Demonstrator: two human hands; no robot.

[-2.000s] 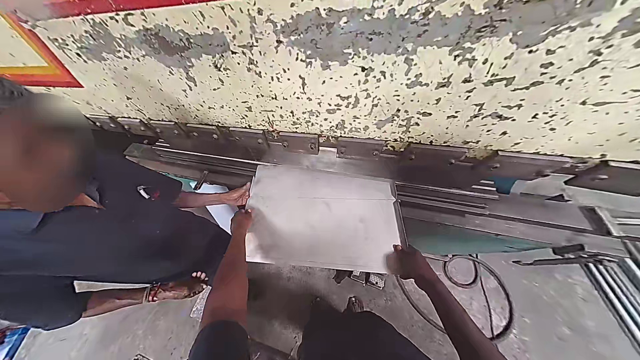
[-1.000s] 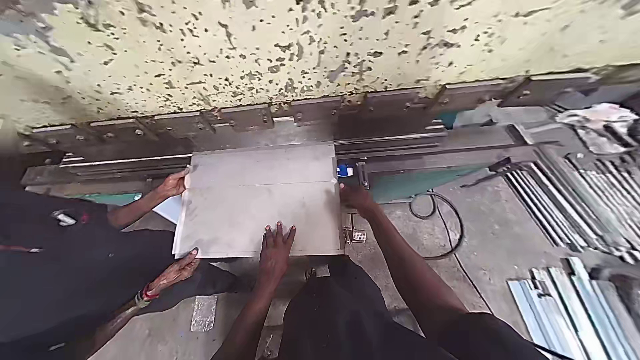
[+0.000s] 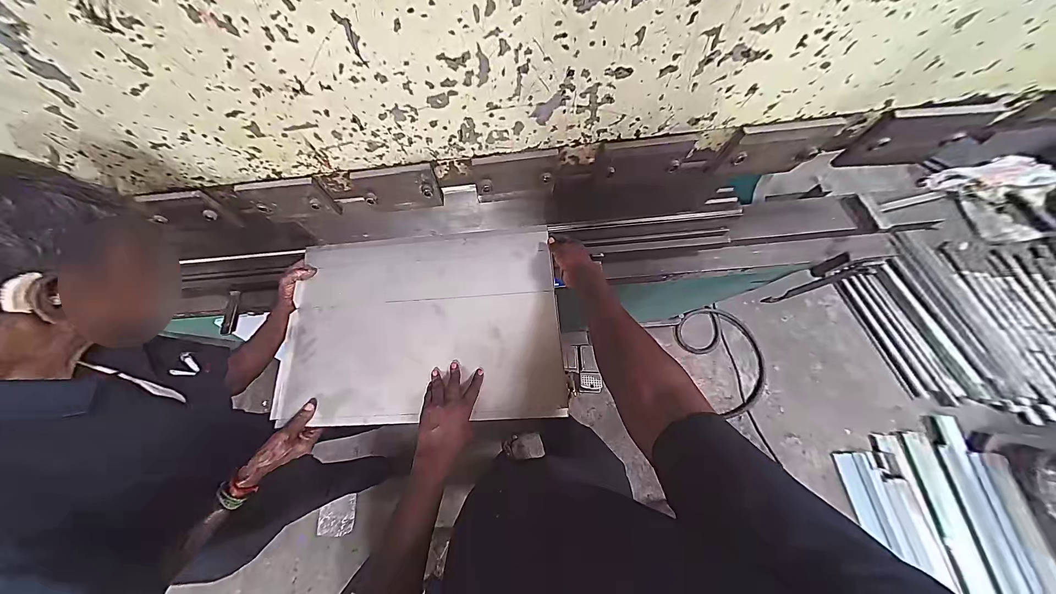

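Note:
A flat grey sheet-metal panel (image 3: 421, 330) with a line across it lies level, its far edge at the tooling of a press brake (image 3: 511, 177). My left hand (image 3: 450, 404) rests on top near the panel's front edge, fingers spread. At the far right corner, my right hand (image 3: 572, 257) is against the panel's side edge; its fingertips are partly hidden, so whether it grips is unclear. A co-worker at the left holds the panel's left side, one hand (image 3: 295, 285) at the far corner and the other hand (image 3: 289, 441) at the near corner.
The machine's worn, peeling painted ram (image 3: 462, 82) spans the top. Long metal bars (image 3: 899, 330) and lighter metal profiles (image 3: 907, 495) lie on the floor at right. A black cable (image 3: 755, 363) coils on the floor, near a foot pedal (image 3: 589, 380). The co-worker (image 3: 107, 462) stands close at left.
My left hand has moved from the panel's left edge onto its top, and my right hand from the near right corner to the far right. The co-worker's lower hand has come to the panel.

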